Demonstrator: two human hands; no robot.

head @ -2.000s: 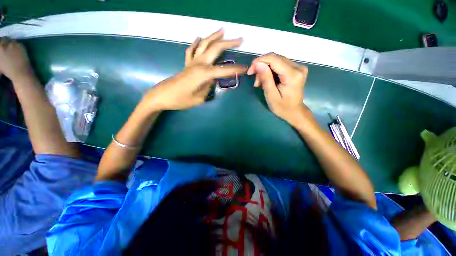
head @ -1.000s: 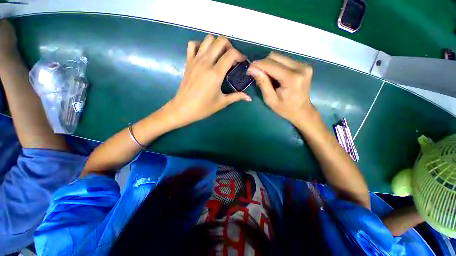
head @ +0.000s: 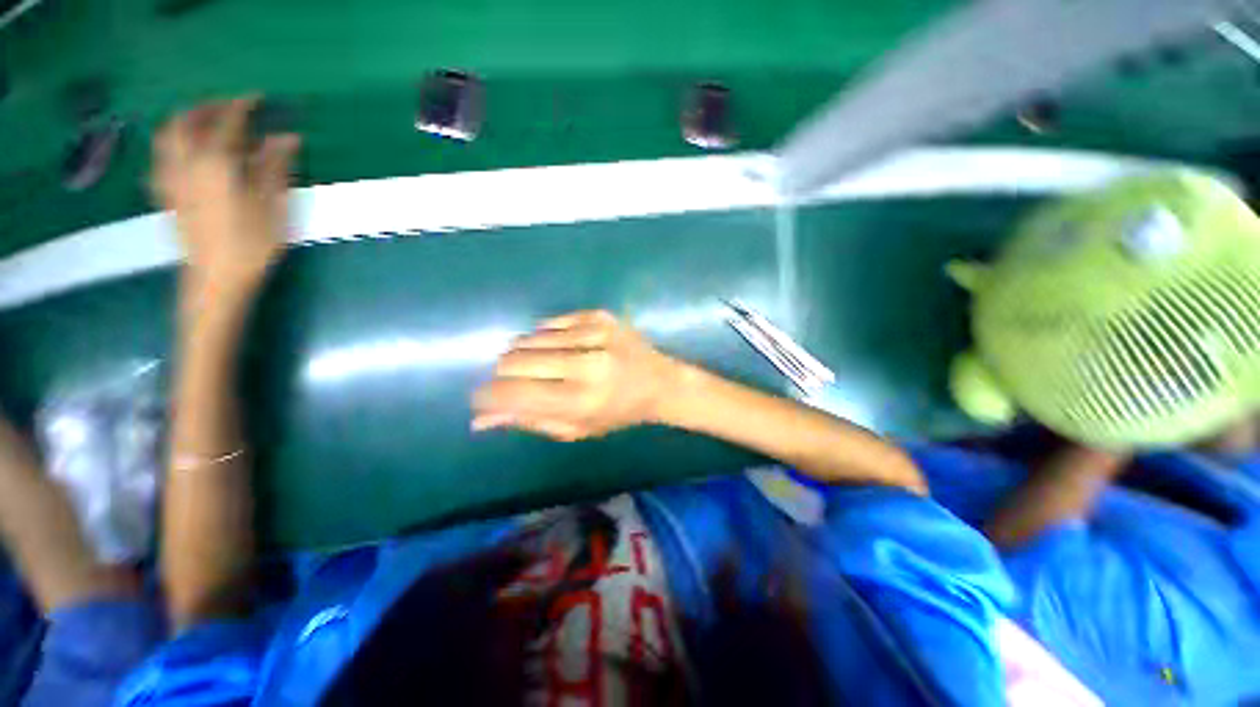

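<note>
My left hand [head: 228,187] is blurred and reaches over the white rail onto the green conveyor. A dark shape shows beside its fingertips; I cannot tell whether the hand touches or holds it. My right hand [head: 574,376] is over the bench with its fingers curled, and any object inside it is hidden. Watch bodies lie spaced on the conveyor: one right of my left hand [head: 449,105], one farther right [head: 708,116], and a blurred dark one at the left [head: 94,153].
The white rail [head: 511,200] runs between conveyor and bench, with a grey metal post [head: 940,76] at right. A bundle of narrow strips [head: 778,345] lies right of my right hand. A clear plastic bag [head: 100,449] and a neighbour's arm are at left; a green fan [head: 1126,311] is at right.
My left hand has left the watch body held above the bench and moved left and forward over the conveyor. My right hand has come away and curled lower. The camera view has turned.
</note>
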